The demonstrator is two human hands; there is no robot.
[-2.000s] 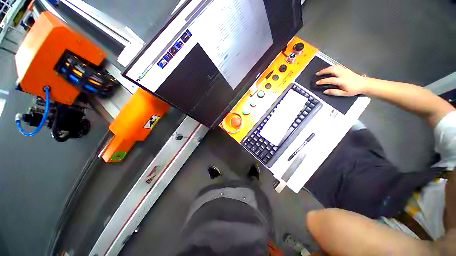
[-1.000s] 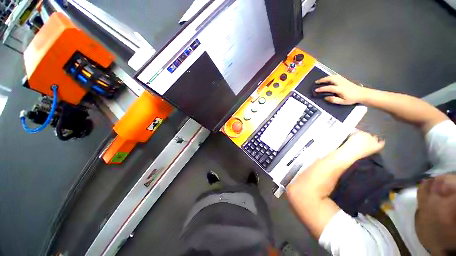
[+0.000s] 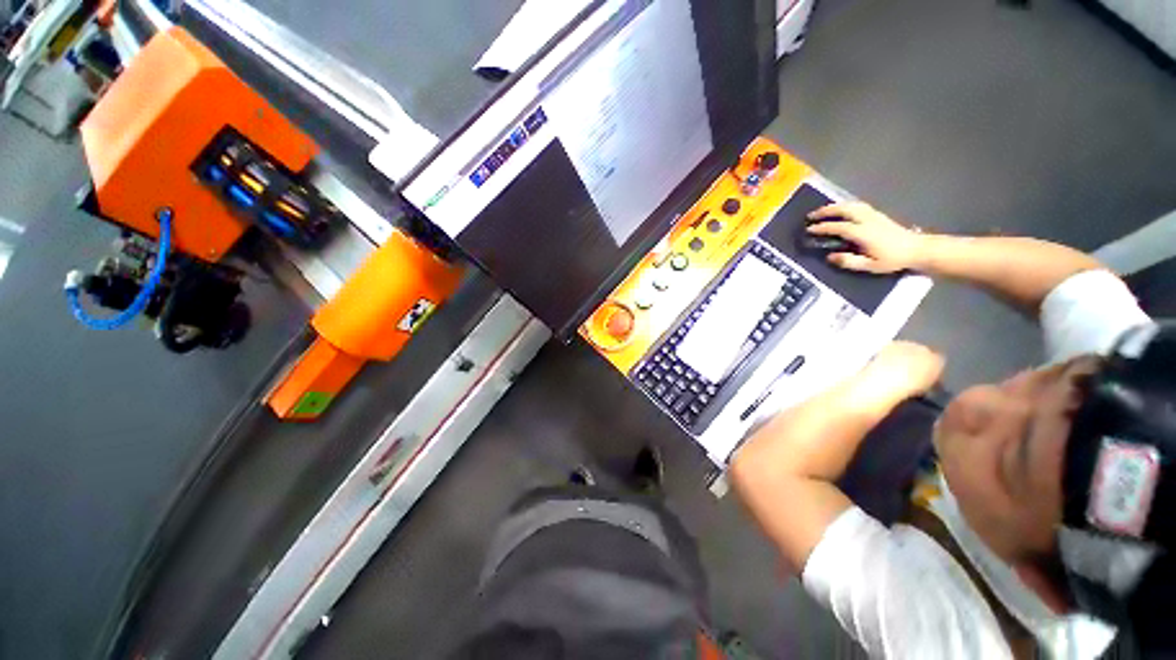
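Neither of my hands is in the picture. In front of me a black keyboard [image 3: 686,389] lies on the white console shelf [image 3: 825,348], with a white paper slip [image 3: 730,317] on its keys. A thin dark pen-like stick [image 3: 771,388] lies on the shelf below the keyboard. An orange control panel [image 3: 707,237] with round buttons runs between the keyboard and the large lit monitor [image 3: 606,142]. A red-orange emergency stop button [image 3: 615,322] sits at its near end. A coworker's hand [image 3: 867,237] rests on a black mouse [image 3: 822,235] on the black pad [image 3: 871,286].
A coworker with a dark cap [image 3: 1122,451] leans in from the right, one forearm along the shelf's edge. At the left, the orange cutting head [image 3: 194,142] with a blue hose stands over the dark cutting bed [image 3: 142,477]. A pale machine rail [image 3: 387,477] runs diagonally beside my legs.
The coworker's head and cap have come into view, leaning toward the console. Their other forearm has come up onto the shelf's edge. My view has shifted slightly.
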